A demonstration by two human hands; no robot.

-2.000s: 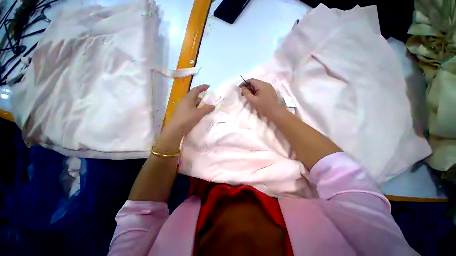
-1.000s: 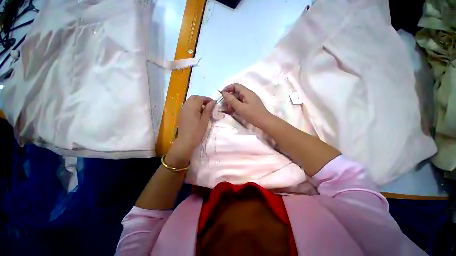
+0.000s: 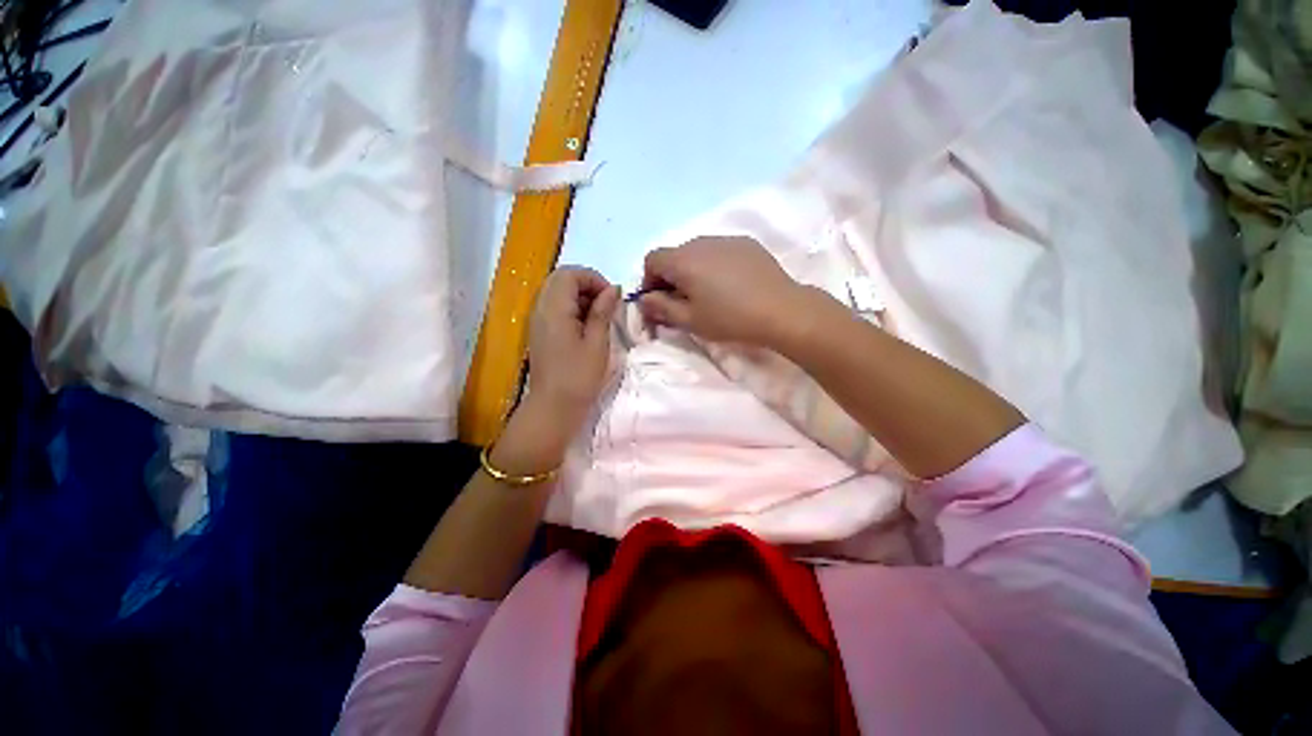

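Observation:
A pale pink garment (image 3: 720,446) lies bunched on the table in front of me. My left hand (image 3: 576,338) pinches its edge between thumb and fingers. My right hand (image 3: 720,295) is close beside it, closed around small dark thread snips (image 3: 638,295). Only the tip of the snips shows, pointing at the pinched edge; the rest is hidden in my fingers. A small white label (image 3: 863,292) shows on the cloth beside my right forearm.
Layered pink pieces (image 3: 1065,288) lie on the right. A stack of pink garments (image 3: 259,245) is on the left, its fabric strip (image 3: 547,176) crossing the wooden strip (image 3: 504,338). Pale green-yellow cloth (image 3: 1273,288) is far right. A dark phone (image 3: 691,12) is at the top.
My right hand has moved left and down with the snips to meet my left hand. My left hand, fingers apart at first, now pinches the garment's edge.

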